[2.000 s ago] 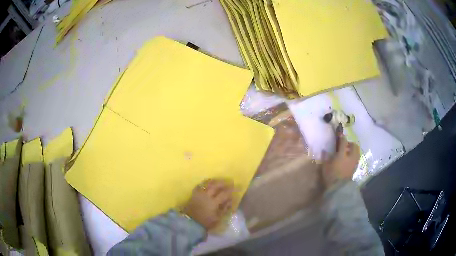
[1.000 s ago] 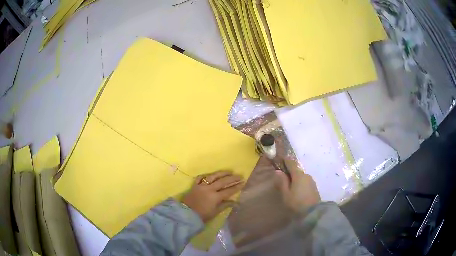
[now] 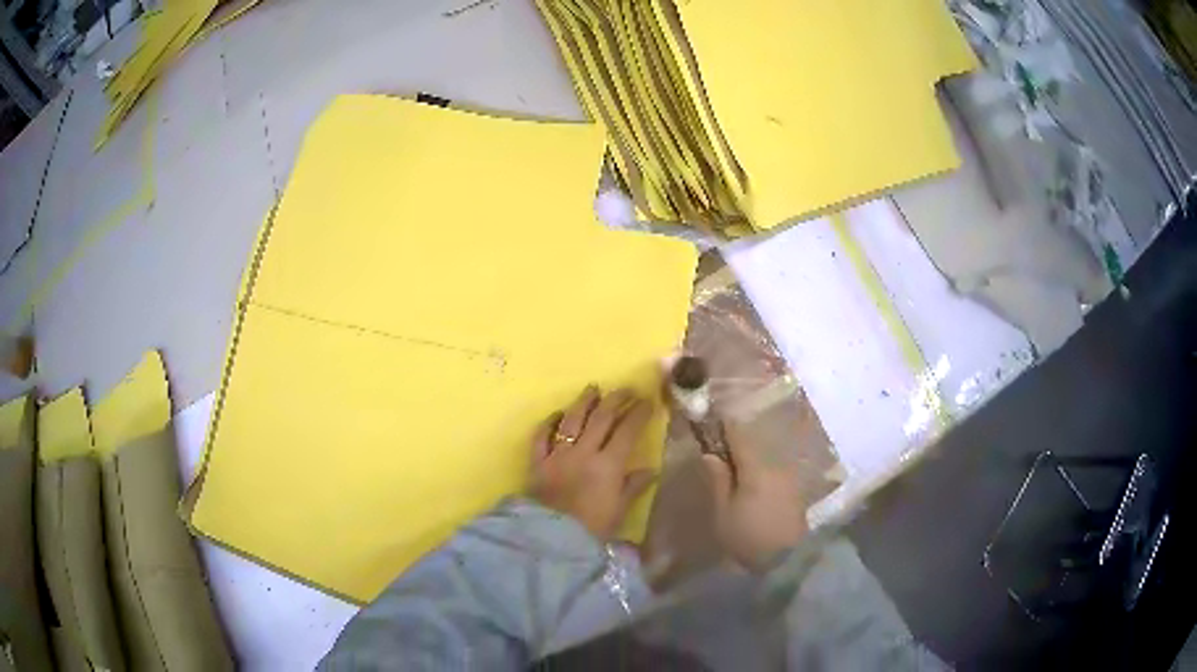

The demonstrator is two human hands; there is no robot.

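Note:
A large yellow bag body panel [image 3: 407, 289] lies in front of me, with cut-out corners, a faint centre crease and a tiny spot near its middle. My left hand [image 3: 593, 460] rests on the panel near its right edge, fingers slightly spread, a ring on one finger. My right hand [image 3: 755, 505], blurred, grips the handle of a small hammer [image 3: 689, 381]. The pale head with its dark round face is at the panel's right edge. A brown slab in shiny clear film [image 3: 748, 341] lies beside and partly under that edge.
Stacked yellow panels [image 3: 827, 118] lie beyond the work. Rolled khaki panels with yellow ends [image 3: 131, 525] stand in a row at left. Yellow strips [image 3: 155, 53] lie at top left. A white sheet [image 3: 840, 328] and crumpled scraps [image 3: 1063, 171] are at right. A wire frame [image 3: 1076, 532] is at lower right.
The panel has turned slightly counter-clockwise. My left hand has moved up and right on it. The hammer moved from the white sheet at right to the panel's right edge.

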